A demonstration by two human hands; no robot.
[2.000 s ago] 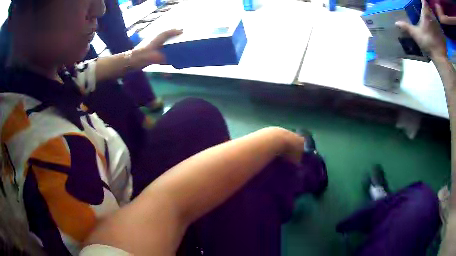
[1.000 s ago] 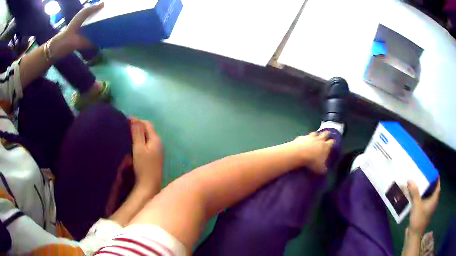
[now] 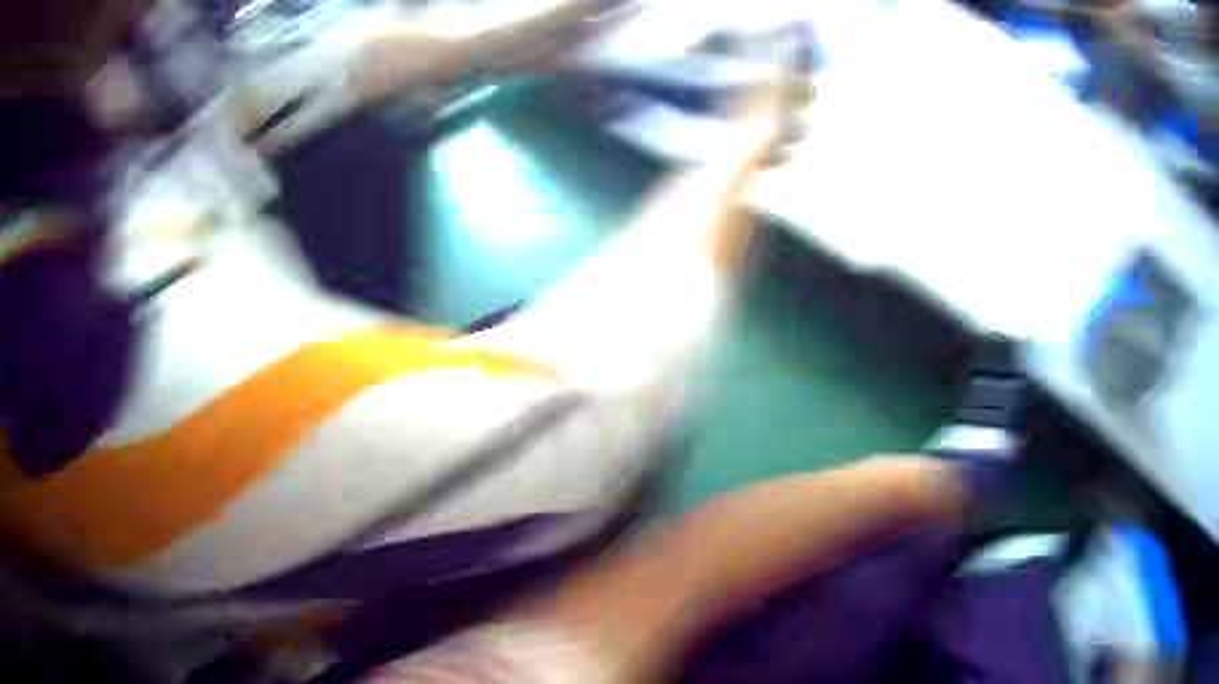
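Note:
The whole view is strongly blurred. A retail carton (image 3: 1090,595), white with a bright blue side, is low at the right edge of my lap. My right hand (image 3: 1136,663) is a small blurred patch at its lower end and appears to hold it; its fingers are not distinct. My left hand (image 3: 929,484) rests at my ankle beside the dark shoe, away from the carton; its fingers are too blurred to read. An open box (image 3: 1139,334), grey with a blue part, stands on the white table (image 3: 936,147) at the right.
A neighbour in a white, orange and dark shirt (image 3: 401,428) fills the left, an arm stretched to the table edge. A blurred blue-dark and white item (image 3: 675,107) lies near that arm. Green floor (image 3: 802,388) shows between us. Blurred shapes are beyond the table.
The view has swung left, with the table shifting right. The neighbour's shirt and arm now fill much more of the picture. The carton at my right hand appears lower and partly cut off.

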